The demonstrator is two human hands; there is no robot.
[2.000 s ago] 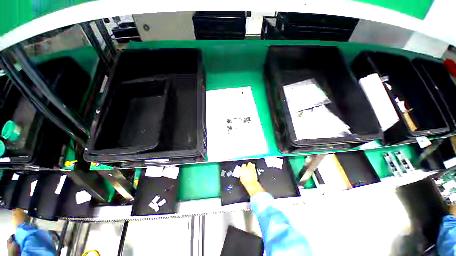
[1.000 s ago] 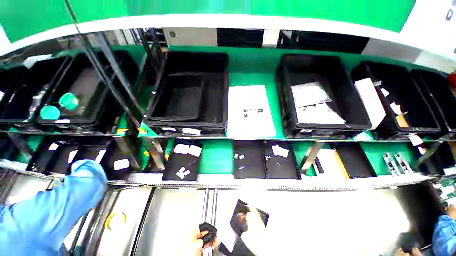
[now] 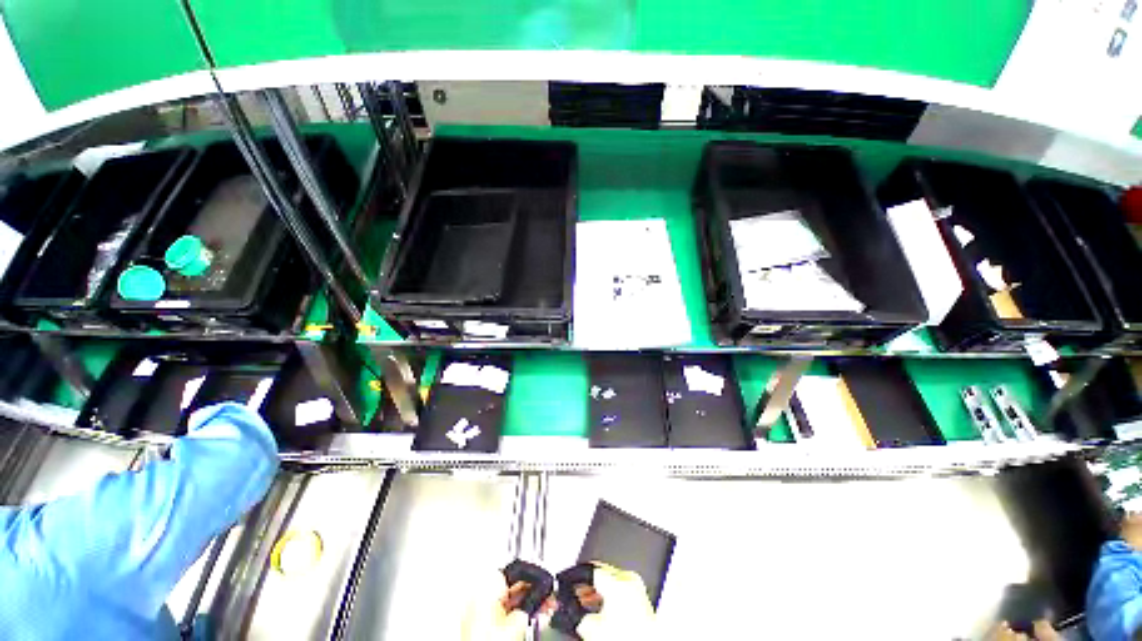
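My left hand (image 3: 507, 606) and my right hand (image 3: 616, 599) are close together at the bottom centre, pale and washed out by glare. My left hand holds a small dark piece (image 3: 529, 579) in its fingers. My right hand holds another dark piece (image 3: 574, 591). What the pieces are cannot be told. A shallow black tray (image 3: 632, 546) lies tilted on the bright surface behind my right hand, which covers its lower part. Its visible part shows nothing inside.
Shelf trays (image 3: 626, 428) hold small pale bits and white labels. Large black bins (image 3: 482, 323) stand above, beside a white sheet (image 3: 626, 313). A person's blue sleeve (image 3: 163, 501) reaches in at left, near a yellow ring (image 3: 298, 552). Another person's sleeve (image 3: 1115, 589) is at right.
The hand at the shelf trays two seconds ago is no longer there. My right hand now shows more clearly beside my left. The view has shifted and the left neighbour's sleeve has come in.
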